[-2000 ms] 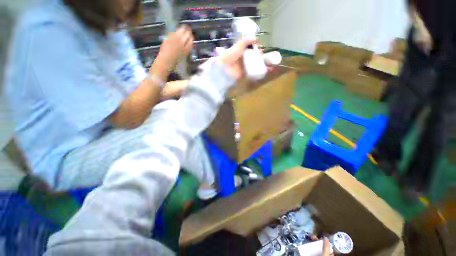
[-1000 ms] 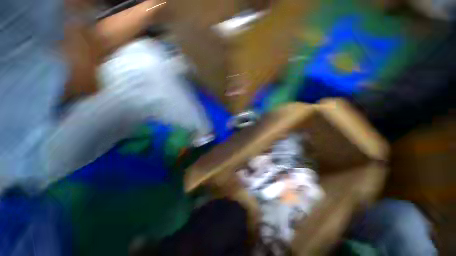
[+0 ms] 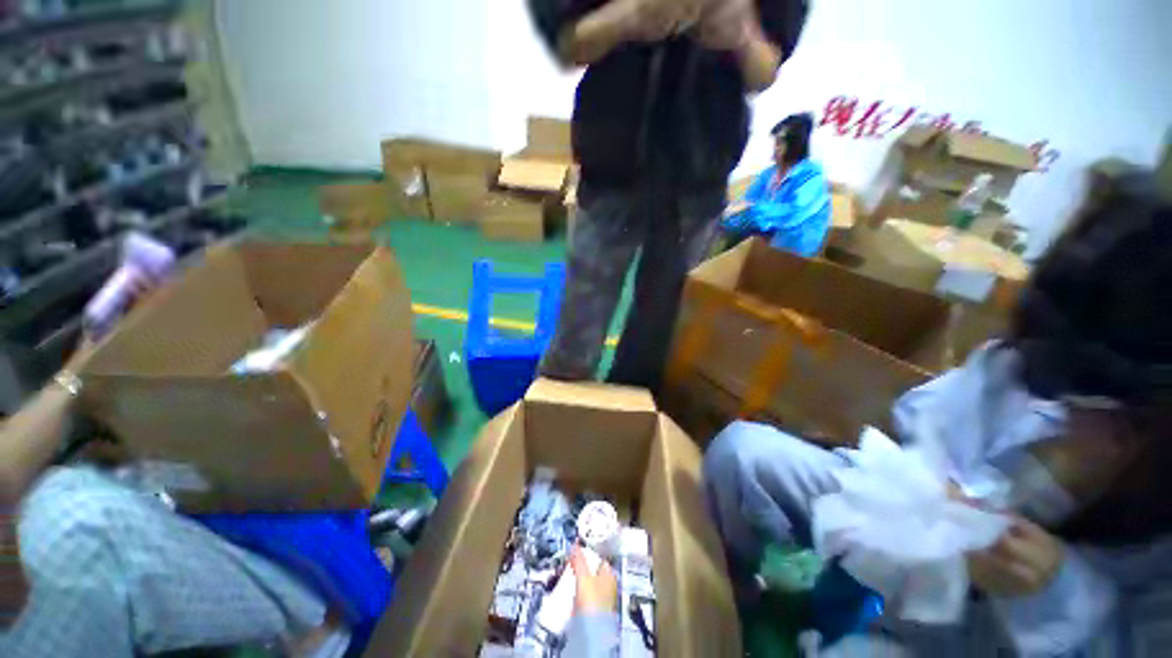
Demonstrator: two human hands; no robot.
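Note:
The middle carton stands open at the bottom centre, with white and silver accessory packs jumbled inside. My right hand, small and coming from a light grey sleeve at the bottom edge, is inside the carton. It appears closed around a white handheld fan, whose round head shows just above the fingers; its handle is mostly hidden. White boxes lie along the carton's right side. My left hand is not in view.
Left, a carton sits on a blue stool; a neighbour's lilac fan is beside it. Right, a seated person holds white bags near a taped carton. A person stands beyond a blue stool.
The view has swung right and down from the left neighbour. My left arm, stretched out with white pieces two seconds ago, has left the picture. The middle carton is now centred.

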